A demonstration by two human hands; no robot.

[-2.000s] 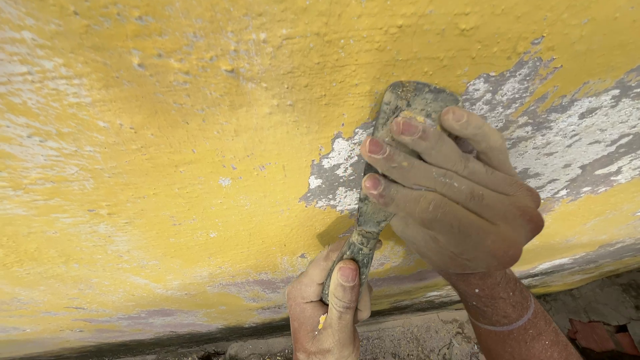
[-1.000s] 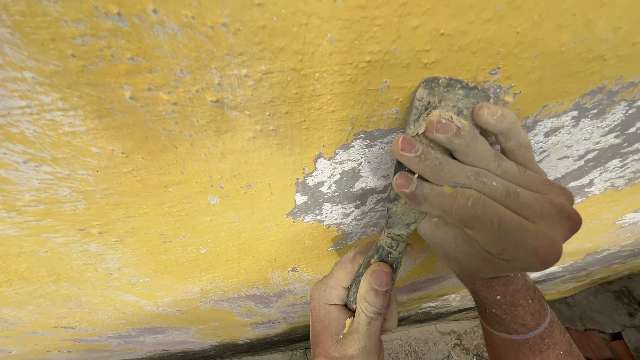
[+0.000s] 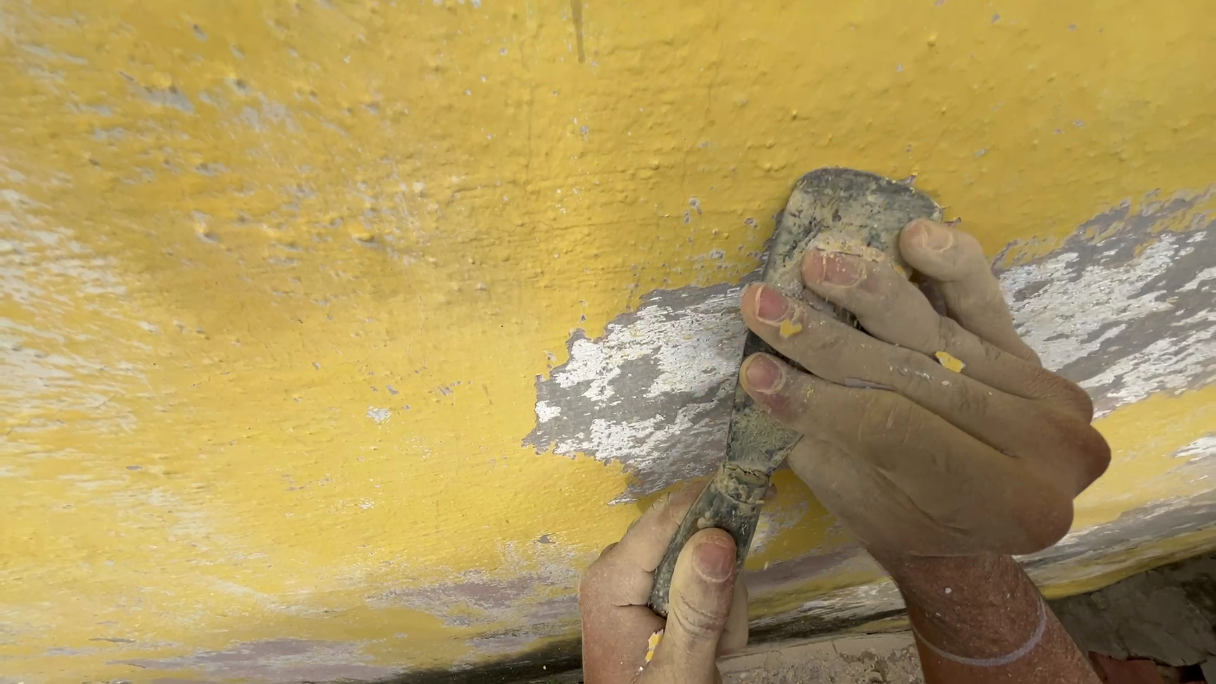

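Note:
A worn metal paint scraper (image 3: 845, 204), crusted with residue, lies with its broad blade against a yellow-painted wall (image 3: 399, 247). Its handle points down and to the left, gripped by my left hand (image 3: 665, 598) with the thumb on top. My right hand (image 3: 931, 408) presses its fingers flat on the blade; dust covers the skin and small yellow paint flakes cling to it. Left of the blade is a bare patch (image 3: 646, 380) of grey and white under the paint, and more of it shows right of my right hand. The blade's edge touches yellow paint.
The wall's lower edge runs along the bottom of the view, dark in places. Below it lies dusty ground (image 3: 836, 660), with rubble and reddish pieces (image 3: 1126, 668) at the lower right. Scuffed, pitted paint spreads over the wall's left part.
Both hands and the scraper have shifted to the right in view. More of the bare patch now shows left of the blade. The hold on the scraper looks the same.

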